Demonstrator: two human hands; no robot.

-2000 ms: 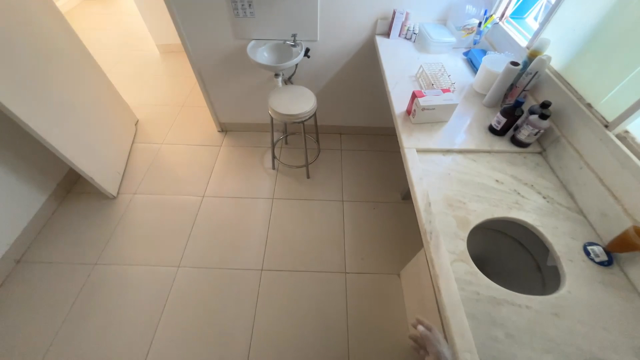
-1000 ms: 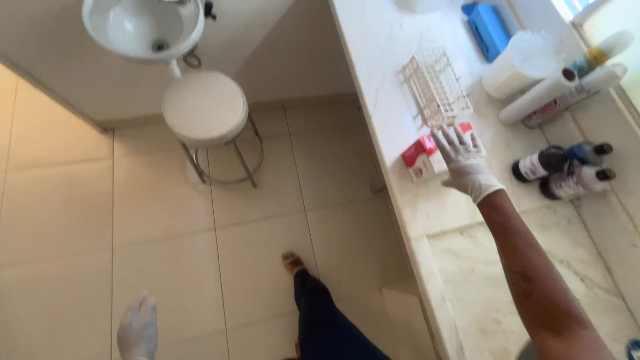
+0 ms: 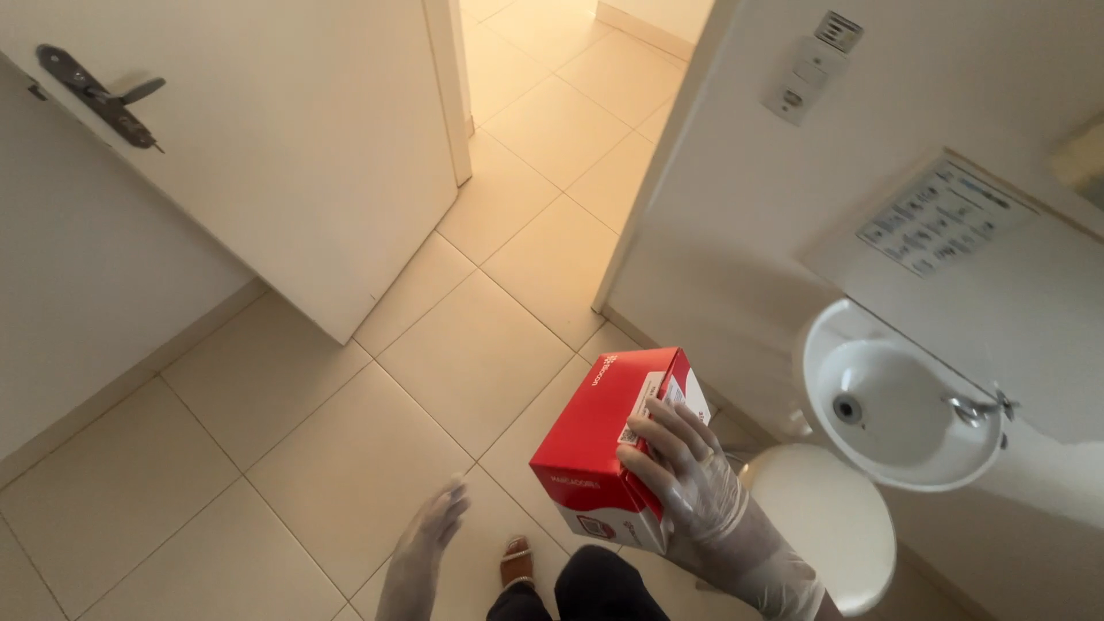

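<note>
My right hand (image 3: 690,470), in a thin translucent glove, grips a red and white cardboard box (image 3: 595,423) by its right side, the fingers over a white label on its top. The box is tilted, held above the floor, and bears printed writing. My left hand (image 3: 438,517), also gloved, hangs lower, left of the box, with nothing in it and its fingers slightly spread. Beneath the hands, a sandaled foot (image 3: 517,561) and dark trouser legs show at the bottom.
A white door (image 3: 285,155) with a dark metal handle (image 3: 103,97) stands ajar at the left, beside a doorway with lit floor tiles (image 3: 561,129). At the right are a small white washbasin (image 3: 897,405) on the wall, a round white stool (image 3: 824,526), and a wall switch plate (image 3: 802,79).
My right hand, earlier over the red and white box on the marble counter, now holds that box above the floor. The view has swung left, toward the door.
</note>
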